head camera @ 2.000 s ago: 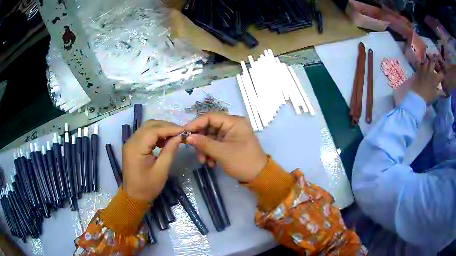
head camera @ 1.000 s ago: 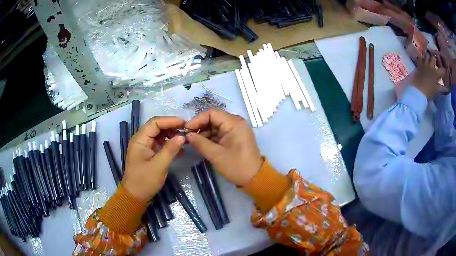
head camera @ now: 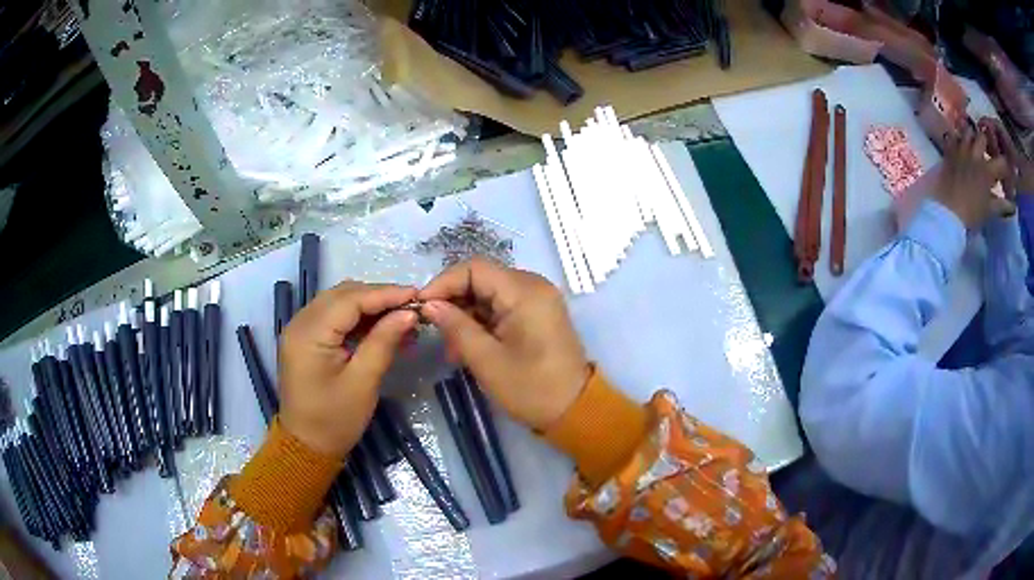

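My left hand (head camera: 340, 360) and my right hand (head camera: 508, 340) meet at their fingertips over the middle of the white work surface. Between them they pinch a tiny metal fitting (head camera: 417, 305), mostly hidden by the fingers. A pile of small grey metal fittings (head camera: 471, 240) lies just behind my right hand. Loose dark sleeves (head camera: 476, 448) lie below and between my wrists, and more (head camera: 308, 270) lie behind my left hand, which partly covers them.
Filled sleeves with white tips (head camera: 181, 368) stand in a row at left. White rods (head camera: 607, 204) fan out right of the fittings. Behind are a clear plastic bag (head camera: 329, 102), a metal post (head camera: 159, 113) and heaped black sleeves (head camera: 567, 34). A person's blue sleeve (head camera: 907, 385) is at right.
My hands stay together at nearly the same place. My fingertips have shifted slightly around the tiny fitting. The loose sleeves and rods have not visibly moved on the surface.
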